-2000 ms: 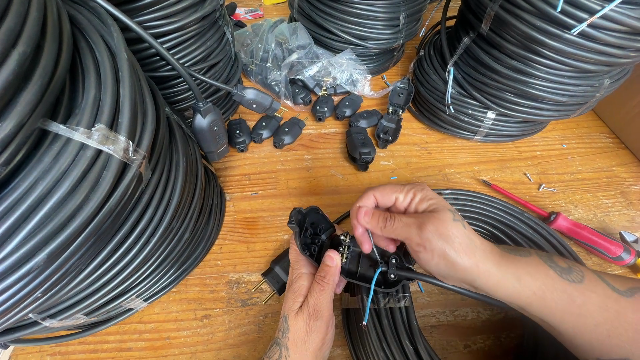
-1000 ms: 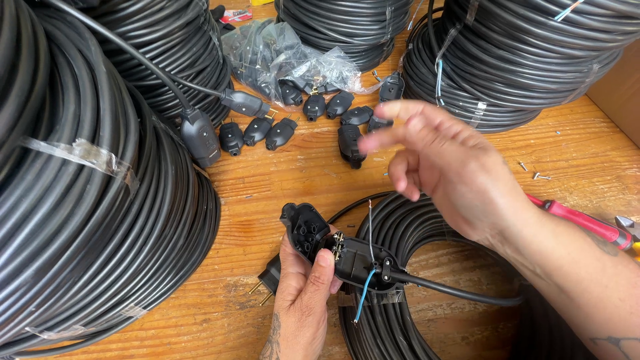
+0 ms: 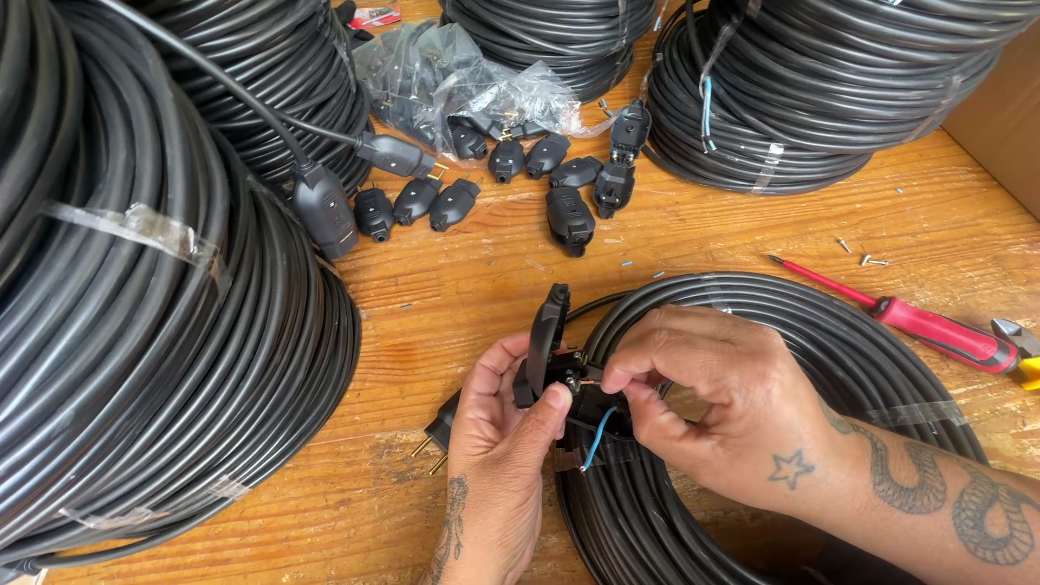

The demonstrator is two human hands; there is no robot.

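Observation:
My left hand (image 3: 513, 431) grips an opened black plastic connector housing (image 3: 549, 341), its hinged cover standing up and metal terminals showing inside. The fingers of my right hand (image 3: 691, 390) pinch a thin wire, mostly hidden, whose bare copper end (image 3: 588, 382) lies by the terminals. A blue insulated wire (image 3: 600, 439) sticks out of the housing and hangs below it. Under both hands lies a coil of black cable (image 3: 821, 325). A black plug with two brass pins (image 3: 439, 426) is partly hidden behind my left hand.
Large black cable coils stand at the left (image 3: 162, 341) and back right (image 3: 796, 97). Several black plugs (image 3: 418, 199) and a clear plastic bag of connectors (image 3: 455, 77) lie at the back. A red screwdriver (image 3: 934, 325), small screws (image 3: 869, 260) and a partly visible tool (image 3: 1025, 345) are at the right.
My right hand, raised away from the connector one second ago, is back at it and pinching a wire. The connector's cover has tilted from lying open to standing upright.

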